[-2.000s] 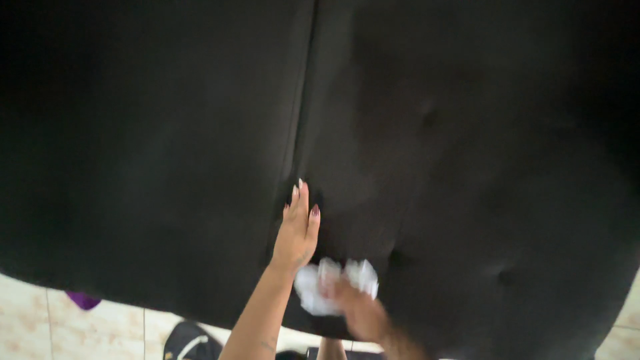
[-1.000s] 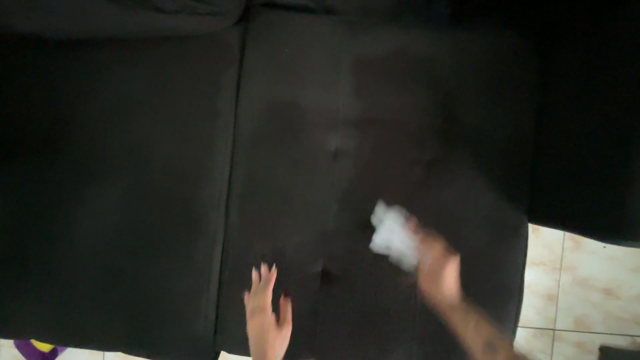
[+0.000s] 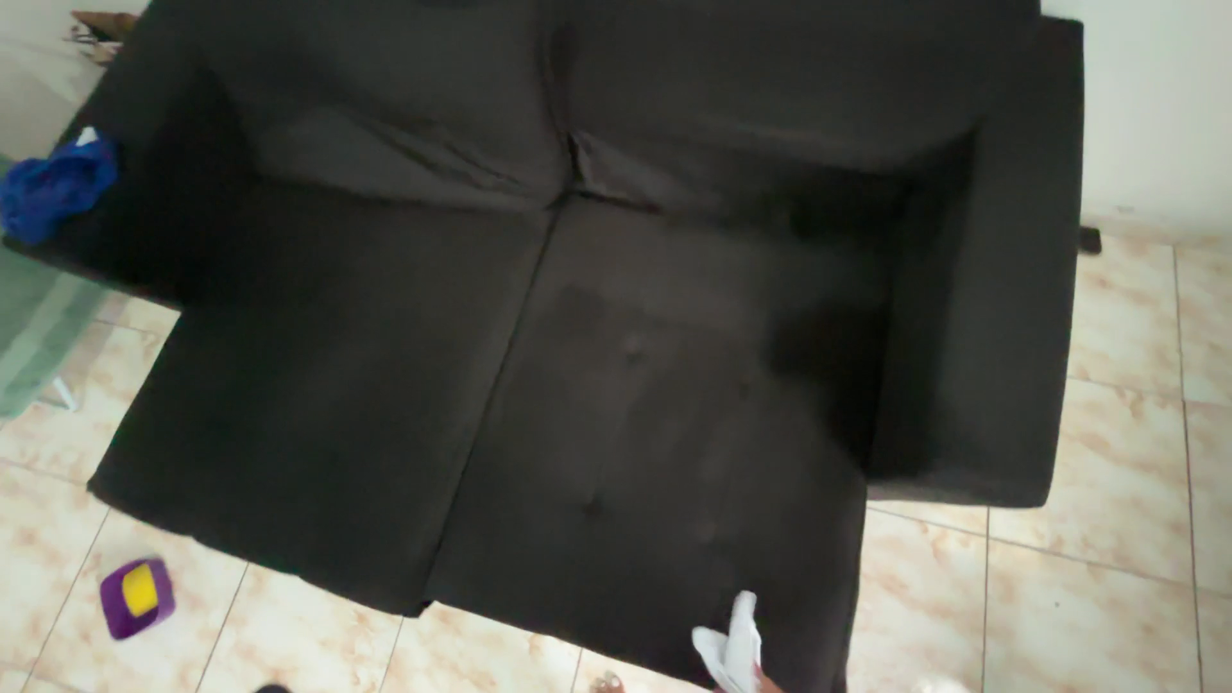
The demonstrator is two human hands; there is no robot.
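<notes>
A dark two-seat sofa with long seats fills most of the head view. At the bottom edge, my right hand shows only by a few fingers, shut on a white cloth over the front of the right seat. Patches of darker and lighter fabric mark that seat. My left hand is out of view.
A blue cloth hangs over the left armrest, beside a green surface. On the tiled floor, front left, lies a purple container with a yellow sponge-like block in it. A white wall stands at the right.
The view has pulled back to show the whole sofa. My left hand, earlier flat on the seat, has left the view. My right hand with the white cloth is now at the bottom edge.
</notes>
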